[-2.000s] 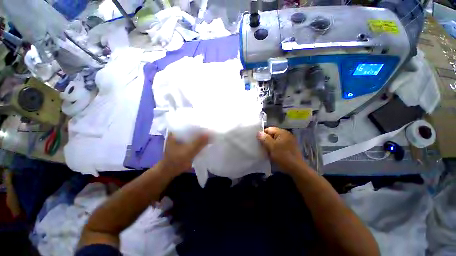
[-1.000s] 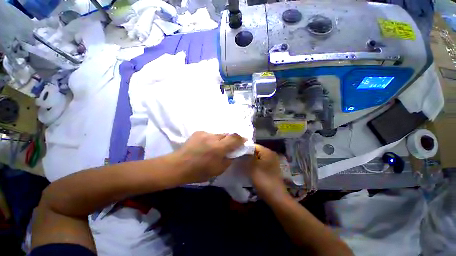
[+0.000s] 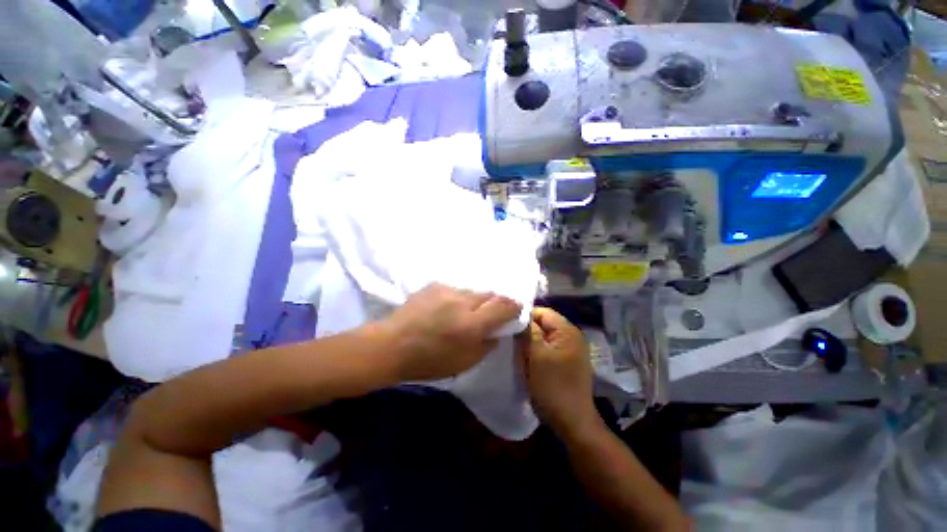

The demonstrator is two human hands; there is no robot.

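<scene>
A white garment piece [image 3: 405, 229] lies bunched left of and at the needle area [image 3: 524, 203] of the overlock machine [image 3: 685, 104], brightly lit. Its lower end hangs over the table's front edge. My left hand [image 3: 447, 327] lies on the cloth with its fingers gripping the right edge. My right hand [image 3: 556, 358] pinches the same edge just right of and below the left fingertips. The exact finger contact is partly hidden by the cloth.
Purple cloth [image 3: 275, 260] lies under the garment, with white pieces [image 3: 187, 260] left of it. At right are a tape roll [image 3: 883, 312], a white tape [image 3: 727, 348], a black device [image 3: 823, 349] and a dark pad [image 3: 831, 268]. Red-green scissors [image 3: 85, 310] lie far left.
My left hand has moved right across the cloth to its edge beside my right hand. The cloth is more folded, and its lower end now hangs near my right hand. The camera view has shifted slightly.
</scene>
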